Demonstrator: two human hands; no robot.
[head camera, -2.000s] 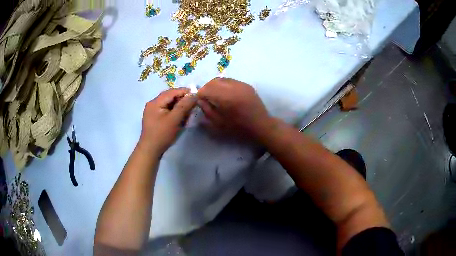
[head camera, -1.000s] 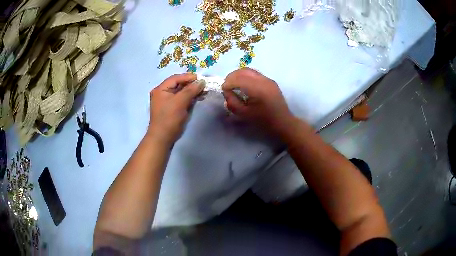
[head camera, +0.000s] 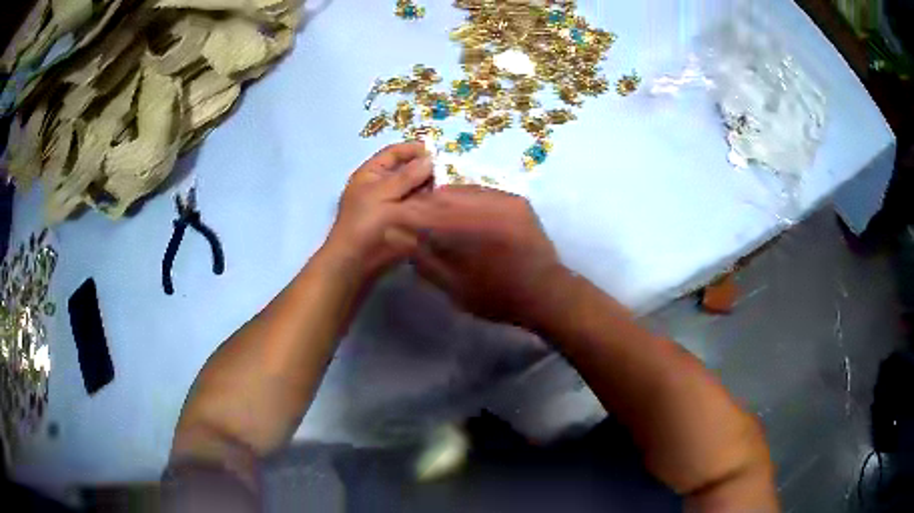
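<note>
My left hand (head camera: 381, 200) is bent at the near side of the gold ornament heap (head camera: 491, 85), with a white scrap of wrapping (head camera: 432, 165) at its fingertips. My right hand (head camera: 491, 245) is blurred and overlaps my left fingers; what its fingers hold is hidden. Gold pieces, a few with turquoise stones (head camera: 536, 154), lie just beyond the hands. Some gold and white bits show right beside the fingertips. A small blurred pale thing (head camera: 442, 451) shows low, over the dark area by my lap.
Pliers (head camera: 190, 240) and a black phone (head camera: 92, 336) lie at left. Beige woven strips (head camera: 150, 90) fill the upper left. A second metal heap (head camera: 25, 331) is at far left. A clear plastic bag (head camera: 772, 110) lies at the right table edge, above a grey floor (head camera: 762, 371).
The view has shifted, so the table things appear further right and the left-side items higher. My hands, apart with white wrapping between them one second ago, now overlap. The pale thing has appeared low.
</note>
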